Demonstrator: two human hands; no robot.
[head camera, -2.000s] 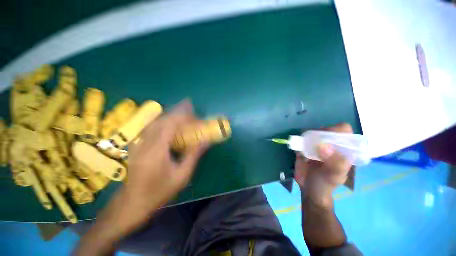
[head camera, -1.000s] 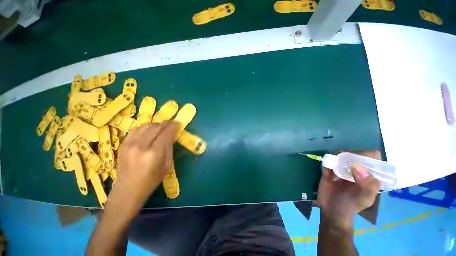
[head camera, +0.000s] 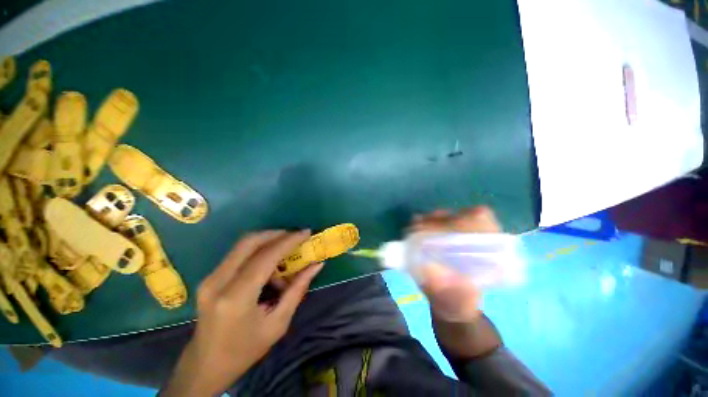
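Observation:
A yellow housing (head camera: 329, 243) is held by its left end in my left hand (head camera: 252, 291), above the front edge of the green bench. Its ribbed face shows. My right hand (head camera: 454, 271) is closed around a translucent white glue bottle (head camera: 473, 260), lying nearly level and somewhat blurred. The bottle's yellow-green needle tip (head camera: 366, 253) points left at the housing's right end; whether it touches cannot be told. A pile of yellow housings (head camera: 89, 233) lies at the left of the bench.
A pale rail (head camera: 62, 21) curves along the far left. A large white sheet (head camera: 590, 116) lies at the right with a pink-mauve strip (head camera: 629, 94) on it. Small dark marks are on the green bench (head camera: 334, 101). A carton and a blue stool (head camera: 586, 226) stand beyond the bench at the right.
My left hand has moved from the pile with a housing now held in front of me. My right hand has brought the bottle's needle from the right to that housing. The camera view has shifted.

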